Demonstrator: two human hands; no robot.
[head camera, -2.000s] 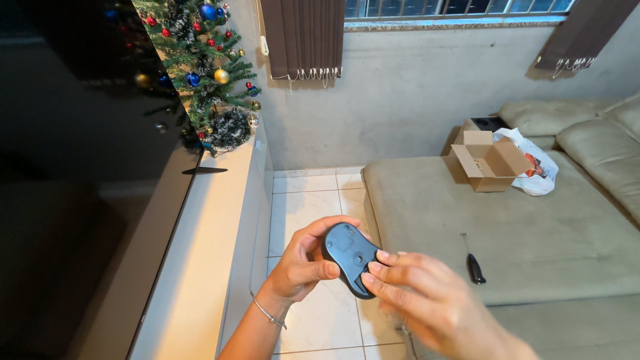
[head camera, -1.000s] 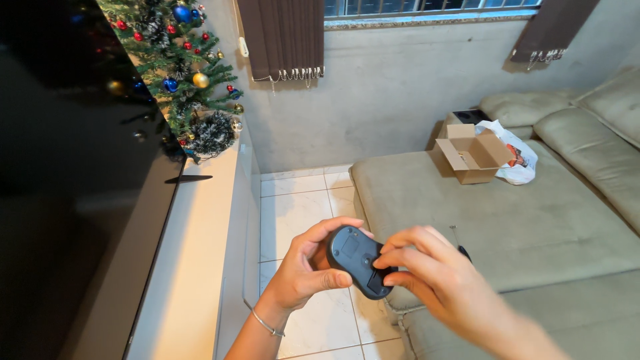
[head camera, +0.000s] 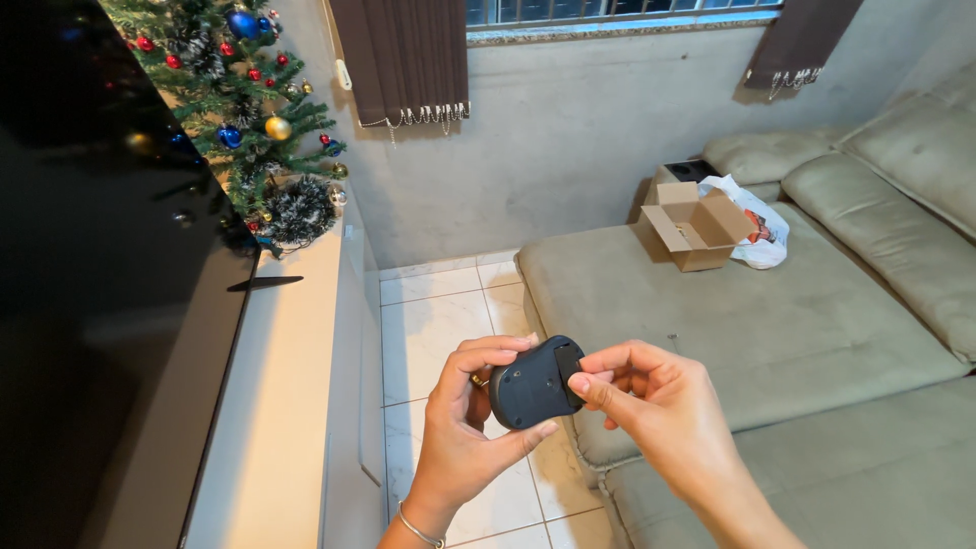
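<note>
A dark computer mouse (head camera: 531, 387) is held with its underside facing me. My left hand (head camera: 467, 415) grips it from the left, fingers along the upper edge and thumb below. At its right end, my right hand (head camera: 648, 396) pinches the dark battery cover (head camera: 568, 370) between thumb and forefinger. The cover lies at the mouse's end; whether it is fully seated or loose I cannot tell. The other fingers of my right hand are curled beneath.
An open cardboard box (head camera: 701, 255) and a white plastic bag (head camera: 765, 248) sit on the sofa (head camera: 801, 320). To the left are a television (head camera: 99, 267), a low cabinet (head camera: 282, 366) and a decorated Christmas tree (head camera: 252, 114). The tiled floor (head camera: 427, 328) lies between cabinet and sofa.
The mouse has been turned in my left hand, so its battery-cover end now points right. My right fingers have moved from the mouse's underside to that end.
</note>
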